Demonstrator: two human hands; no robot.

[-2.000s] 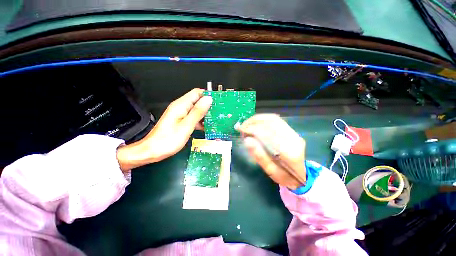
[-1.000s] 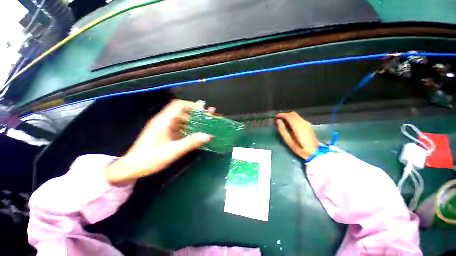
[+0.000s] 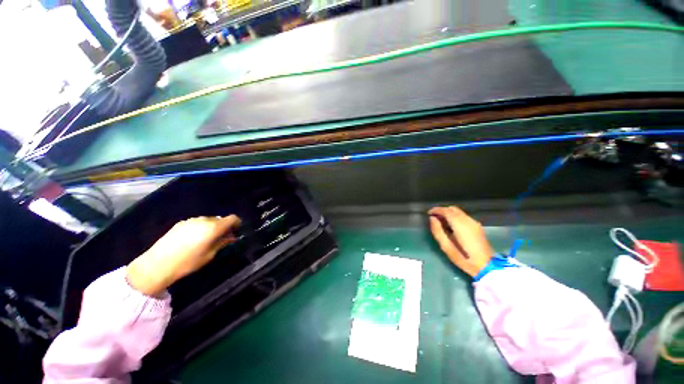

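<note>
My left hand is over the black tote at the left, fingertips together inside its opening. Whether it holds anything is too dark to tell. Several boards show in the tote as thin pale lines. My right hand rests at the far edge of the green bench mat, fingers curled. A dark streak lies along its fingers, but I cannot tell if it is a tool. A blue strap is round the right wrist. A small green board lies on a white sheet between the hands.
A blue line crosses beyond the dark strip. Boards lie far right. A white adapter sits by a red card. A black mat and a green-yellow cable are on the raised shelf.
My left hand has moved left and down to the tote, and the green board it held no longer shows. My right hand stays by the strip. The view has swung left.
</note>
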